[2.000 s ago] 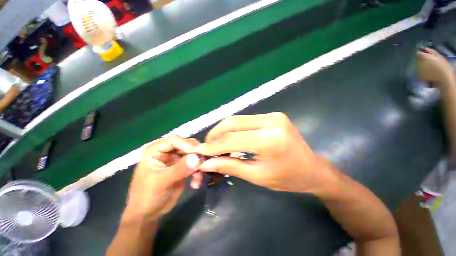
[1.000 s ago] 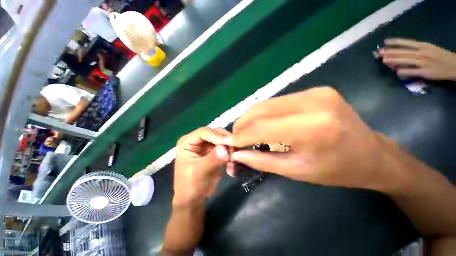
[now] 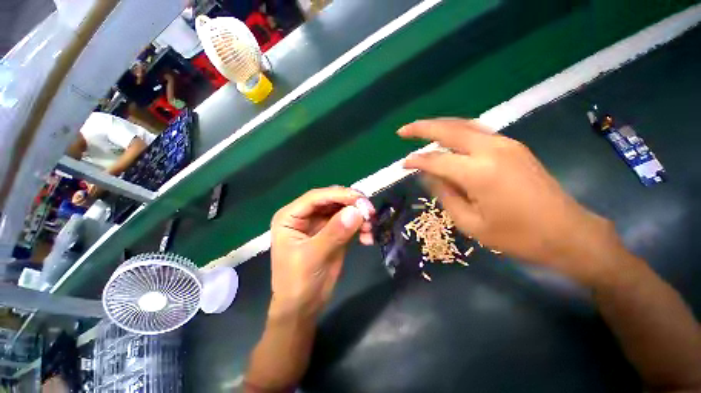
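Note:
My left hand (image 3: pixel 311 246) is at the middle, its thumb and index finger pinched on a small pale part (image 3: pixel 364 207). My right hand (image 3: pixel 507 192) is raised to the right of it, fingers apart, with nothing visible in them. A heap of tiny tan sticks (image 3: pixel 436 235) lies on the dark bench between the hands, partly beside the right hand. A dark, shiny object (image 3: pixel 390 238) lies just right of the left fingertips; its exact shape is unclear.
A blue-white circuit board strip (image 3: pixel 633 150) lies at right. The green belt (image 3: pixel 323 127) with white edging carries dark slim units (image 3: pixel 216 201). A white fan (image 3: pixel 154 301) and stacked clear trays (image 3: pixel 138 361) are at left. Across the line are a cream fan (image 3: pixel 230 50), a dark parts tray (image 3: pixel 171 150) and a seated person.
My right hand has moved away from the left fingertips and opened, uncovering the tan heap. The other person's hand at right has left view, and the circuit board strip shows there.

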